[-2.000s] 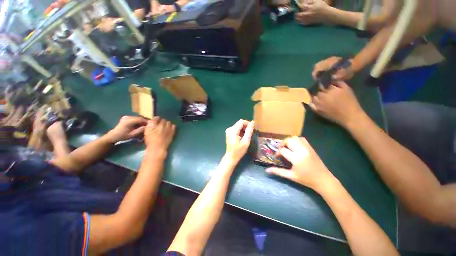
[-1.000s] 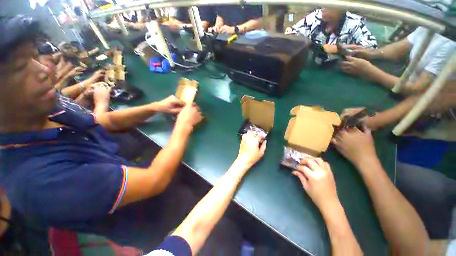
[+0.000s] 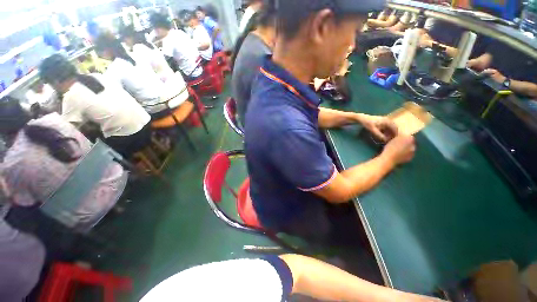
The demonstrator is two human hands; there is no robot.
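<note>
The view is turned to the left. My left forearm reaches along the bottom edge towards the lower right, and my left hand is cut off or hidden there. My right hand is out of the picture. Part of an open tan box lid shows at the bottom right corner, with a second tan piece beside it at the edge. What lies inside the box cannot be seen.
A person in a dark blue shirt sits at the green bench, holding an open tan box. A dark unit stands right. A blue object lies behind. Red stools and seated people fill the left.
The view has swung left. Both my hands, seen earlier at two open boxes, are no longer visible. The neighbour's box now shows further right in the picture.
</note>
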